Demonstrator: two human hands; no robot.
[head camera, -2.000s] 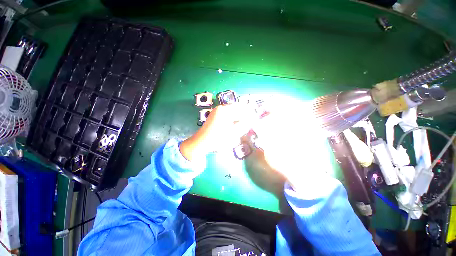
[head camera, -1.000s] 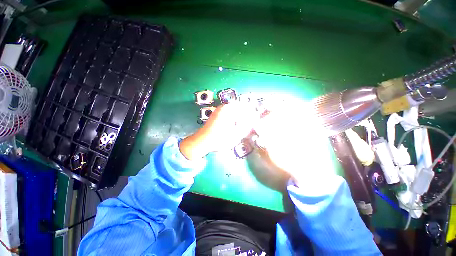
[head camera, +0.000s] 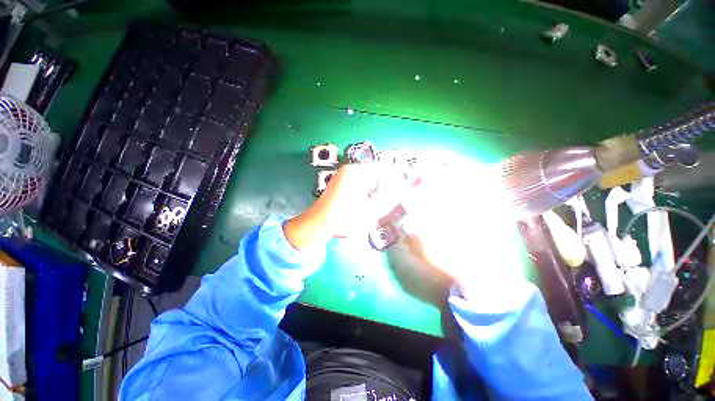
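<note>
My left hand (head camera: 335, 205) reaches in from the left under the lamp, its fingers washed out by glare. My right hand (head camera: 459, 247) comes from the right and is almost wholly lost in the glare. I cannot tell what either holds. A small square module (head camera: 383, 236) with a round centre lies just below and between the hands. An amber-faced housing (head camera: 324, 155) with a dark hole lies left of the left fingers, and a second similar housing (head camera: 324, 181) is partly hidden by the left hand. A silver-dark square module (head camera: 361, 153) lies beside them.
A black blister tray (head camera: 157, 149) is at left, with small pale rings (head camera: 169, 218) in its near part. A white fan (head camera: 19, 157) stands at far left. The lamp head (head camera: 549, 176) is right of the hands. White clips (head camera: 627, 251) lie at right. Small parts (head camera: 605, 55) lie at far right.
The hands stay in nearly the same place. More small parts now show at the upper right edge of the mat. The view has shifted slightly.
</note>
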